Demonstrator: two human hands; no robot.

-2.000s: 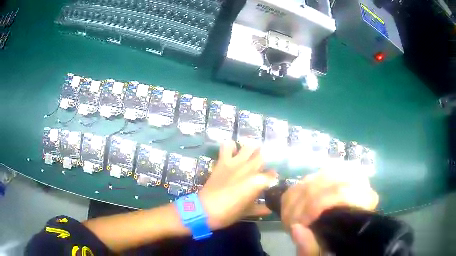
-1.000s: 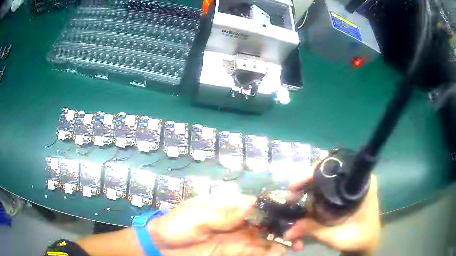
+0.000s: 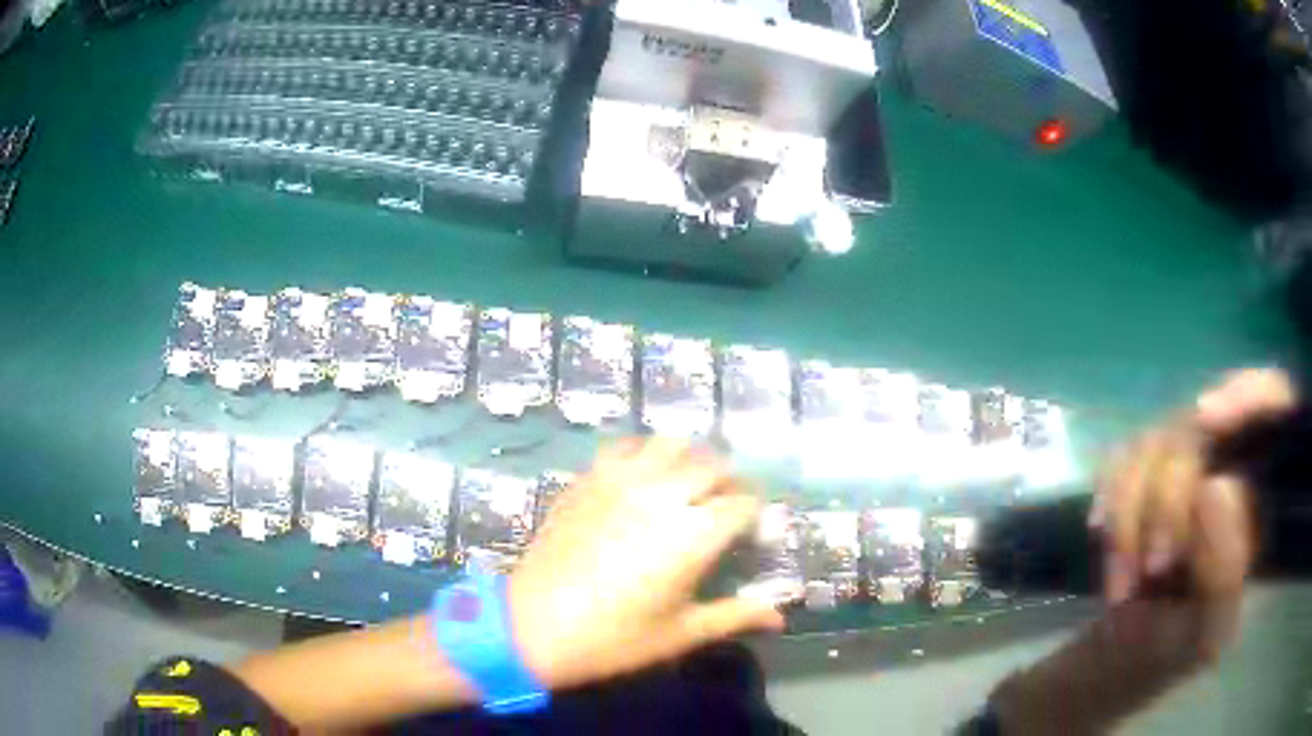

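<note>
Small circuit boards lie in two long rows on the green mat, an upper row [image 3: 514, 362] and a lower row [image 3: 338, 492]. My left hand [image 3: 633, 561], with a blue wristband, is palm down over the middle of the lower row. Its fingers and thumb are apart beside a board [image 3: 773, 549], and I see nothing held in it. It hides some boards. My right hand [image 3: 1180, 503] is blurred at the right, shut around the black electric screwdriver [image 3: 1043, 546]. The driver lies nearly level, its dark end by the right end of the lower row.
A white-grey screw feeder [image 3: 691, 201] stands behind the rows. A clear ribbed tray [image 3: 360, 101] is left of it, and a grey power box [image 3: 1007, 65] with a red light is right. Thin dark wires curl between the rows. The table's curved front edge [image 3: 230, 592] runs below.
My hands were close together over a dark piece; now they are apart. My right hand has moved right, tipping the screwdriver from upright to nearly level. My left hand is over the boards.
</note>
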